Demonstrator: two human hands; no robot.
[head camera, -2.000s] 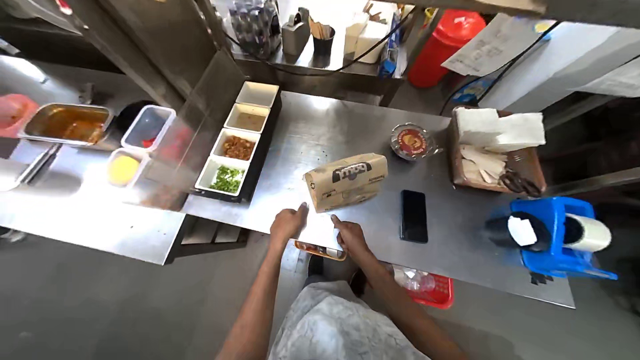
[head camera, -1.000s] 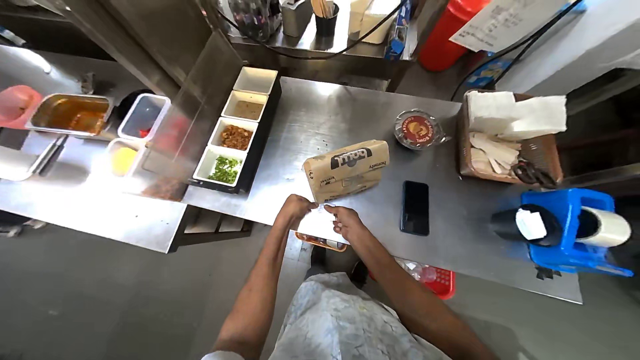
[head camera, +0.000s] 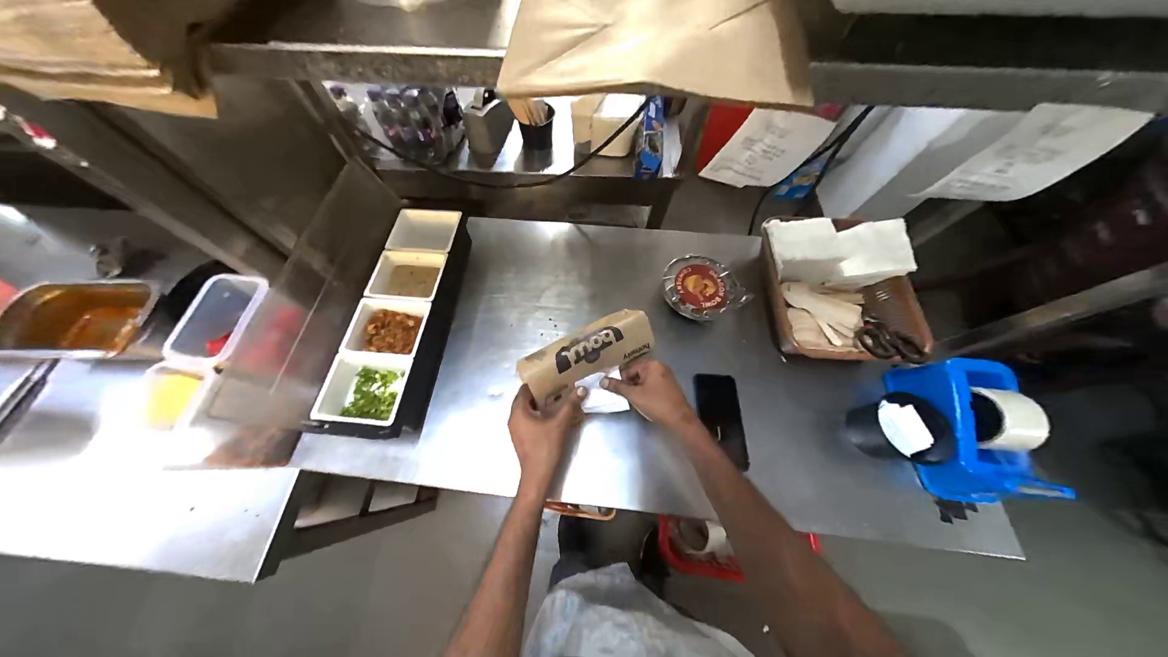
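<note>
A brown paper bag or carton with dark print (head camera: 589, 351) stands tilted on the steel counter (head camera: 511, 274). My left hand (head camera: 545, 424) is at its lower left corner, thumb against its near side. In my right hand (head camera: 652, 392) a small white paper slip (head camera: 604, 398) is pinched between finger and thumb, against the near face of the brown package; the left thumb lies at the slip's left edge. A black phone (head camera: 721, 420) lies just right of my right hand. Behind it is a foil-edged round bowl with a red lid (head camera: 701, 286).
White tubs of toppings (head camera: 391, 330) line the left side. At right, a wicker basket (head camera: 917, 315) holds napkins, wooden cutlery and scissors (head camera: 887, 341); nearer is a blue tape dispenser (head camera: 958, 411). Brown paper (head camera: 652, 46) overhangs the upper shelf. A red basket (head camera: 698, 566) sits below the counter.
Both hands have moved from the counter's near edge up to the brown package, with the white slip now against it. The view has tilted up.
</note>
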